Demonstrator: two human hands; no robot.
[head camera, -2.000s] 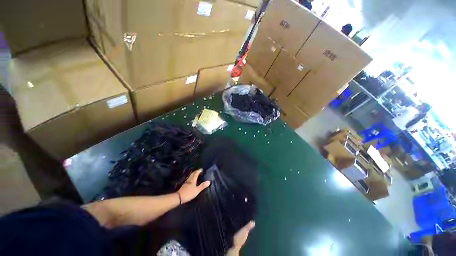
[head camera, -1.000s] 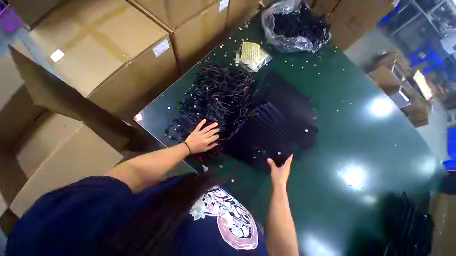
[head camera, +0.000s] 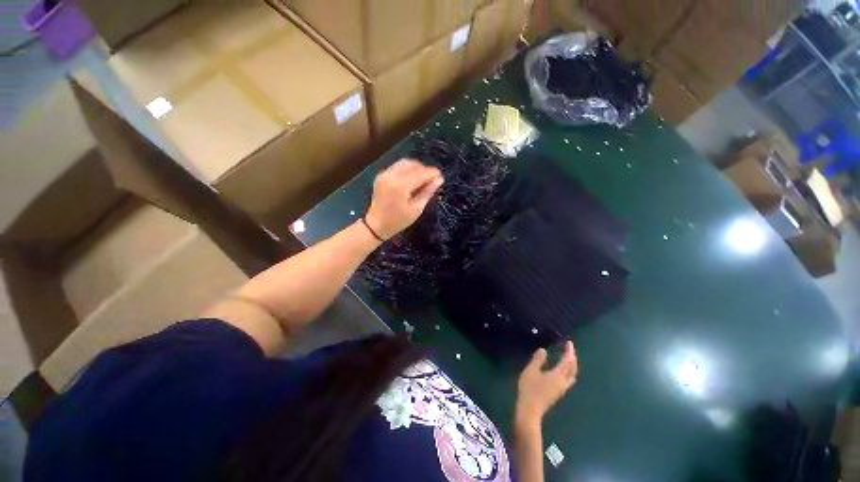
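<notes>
A fanned stack of thin black panels (head camera: 542, 273) lies on the green table in front of me. A tangled pile of thin black cords (head camera: 443, 231) with small red glints lies against its left side. My left hand (head camera: 404, 196) is raised over the cord pile with its fingers curled together; whether a thin cord is between them cannot be told. My right hand (head camera: 547, 381) is just off the near edge of the panel stack, fingers apart and empty.
A clear bag of black parts (head camera: 556, 104) and a pale yellow pad in a sleeve (head camera: 504, 129) lie at the table's far end. Black goods (head camera: 783, 442) lie at lower right. An open carton (head camera: 132, 282) stands at left, sealed cartons (head camera: 245, 80) behind it. White bits dot the table.
My left hand has moved from the panels to the cord pile and lifted, its fingers now curled. My right hand has come off the stack's near edge. The panels lie less widely fanned.
</notes>
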